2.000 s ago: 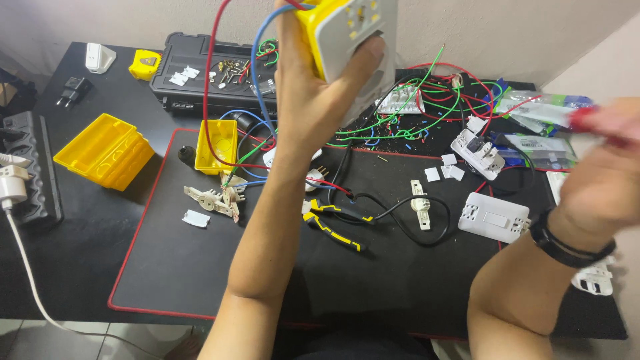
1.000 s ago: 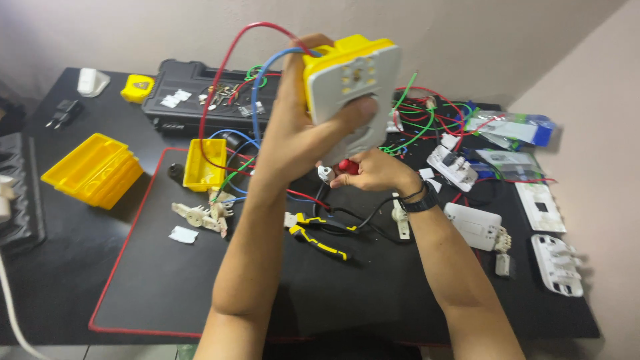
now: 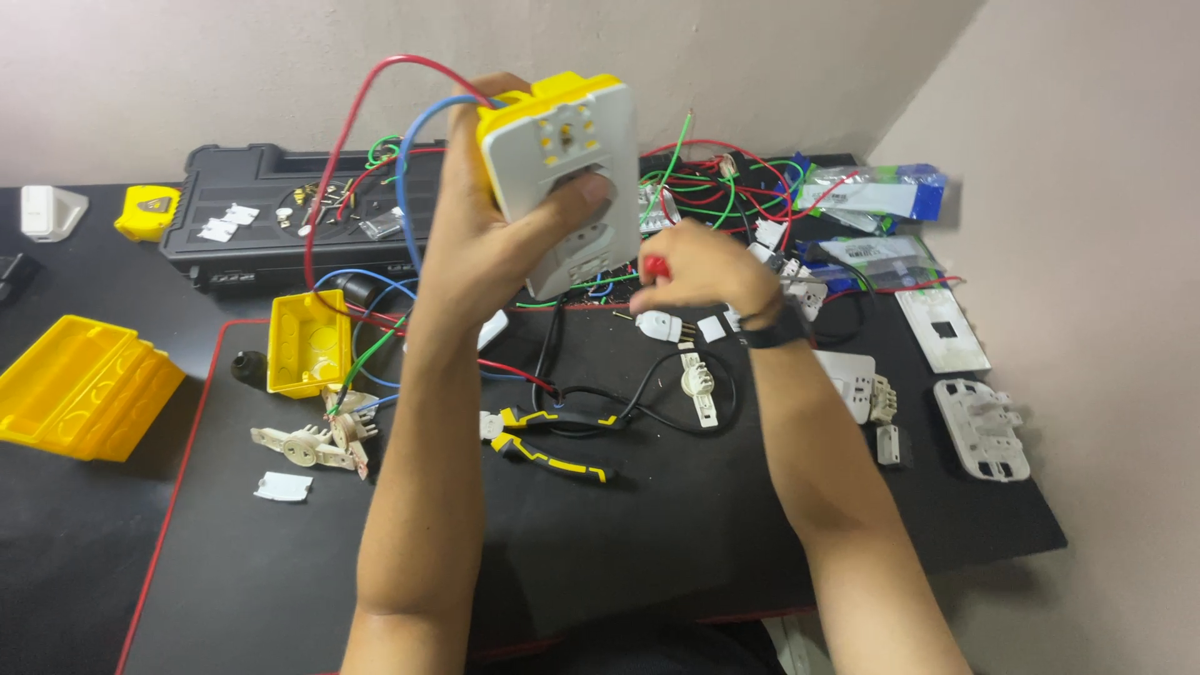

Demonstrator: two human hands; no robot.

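Note:
My left hand (image 3: 511,220) holds up a white socket faceplate (image 3: 614,122) fixed on a yellow electrical box (image 3: 553,89), its thumb across the front. A red wire (image 3: 328,178) and a blue wire (image 3: 403,178) loop out of the box's top. My right hand (image 3: 703,267) is closed around a red-handled tool (image 3: 656,267), probably a screwdriver; most of it is hidden. That hand is just right of the faceplate's lower edge. Below it lies a white plug (image 3: 664,326). Yellow-and-black pliers (image 3: 553,441) rest on the mat between my forearms.
A black tool case (image 3: 216,253) with small screws on top stands at the back left. Yellow boxes (image 3: 89,384) are at the left, with another yellow box (image 3: 309,347) on the mat. Tangled wires, plastic packets (image 3: 872,192) and socket parts (image 3: 980,431) lie at the right.
My right hand has come in from the far right, carrying the red-handled tool, to beside the faceplate. My left hand keeps hold of the yellow box and faceplate.

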